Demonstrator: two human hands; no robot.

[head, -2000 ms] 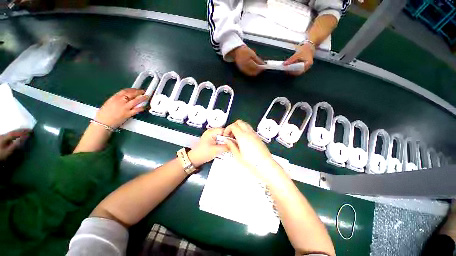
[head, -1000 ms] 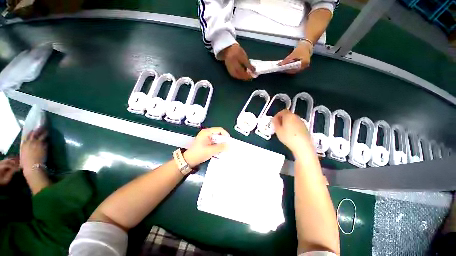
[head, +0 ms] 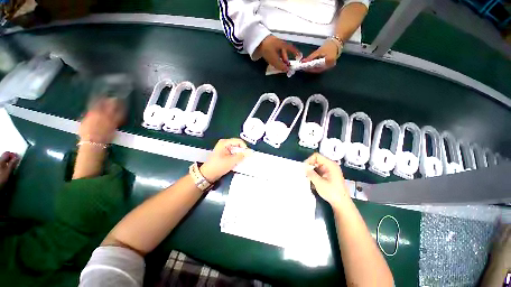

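Observation:
My left hand (head: pixel 224 159) pinches the left end of a white label strip (head: pixel 272 166). My right hand (head: pixel 326 178) is at the strip's right end with thumb and fingertips together, and the strip spans between both hands. A stack of white label sheets (head: pixel 269 216) lies on the green bench below the strip. Any sticker at my fingertips is too small to tell. White loop-shaped plastic housings (head: pixel 312 122) lie in a row on the dark green belt beyond my hands, with a smaller group (head: pixel 177 109) to the left.
A person's hands (head: pixel 294 58) across the belt hold a crumpled white paper. A green-sleeved worker's blurred hand (head: pixel 101 120) is over the belt at left, near plastic bags (head: pixel 33 77). A rubber band (head: pixel 388 235), bubble wrap (head: pixel 454 246) and a metal frame (head: pixel 437 196) are at right.
My right hand has come back from a housing to the strip, after first being beside my left hand. The housings have shifted left. The green-sleeved worker's hand has moved over the belt.

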